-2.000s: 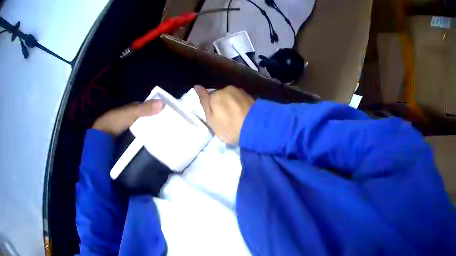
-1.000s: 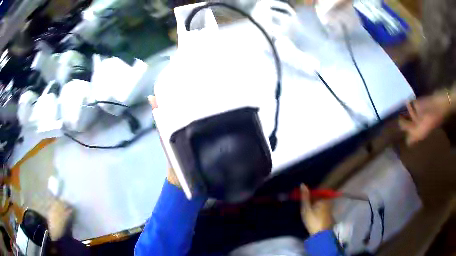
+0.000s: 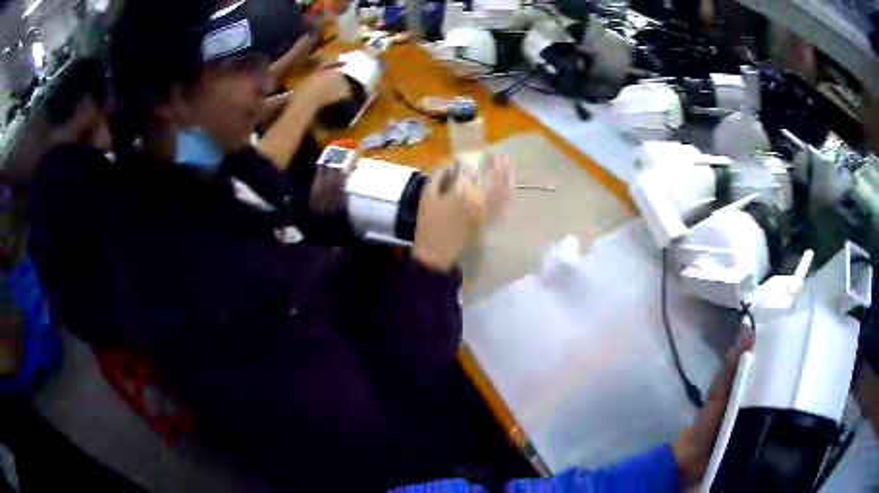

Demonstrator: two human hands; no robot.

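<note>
A white security camera with a black lower part [image 3: 795,361] is at the lower right, tilted and partly cut off by the frame's edge. My left hand [image 3: 711,419], in a blue sleeve, holds it from its left side; most of the fingers are hidden behind the housing. My right hand is out of the picture.
A person in dark clothes [image 3: 318,327] sits at the left, holding another white-and-black camera [image 3: 384,199]. Several white cameras [image 3: 718,241] stand along the bench's right side. A black cable [image 3: 675,337] lies on the white sheet [image 3: 569,356]. Another person's hands hold a camera [image 3: 359,79] farther back.
The view has swung left, bringing the seated person into sight. The camera in my left hand has moved from the middle to the lower right. My right hand has left the picture.
</note>
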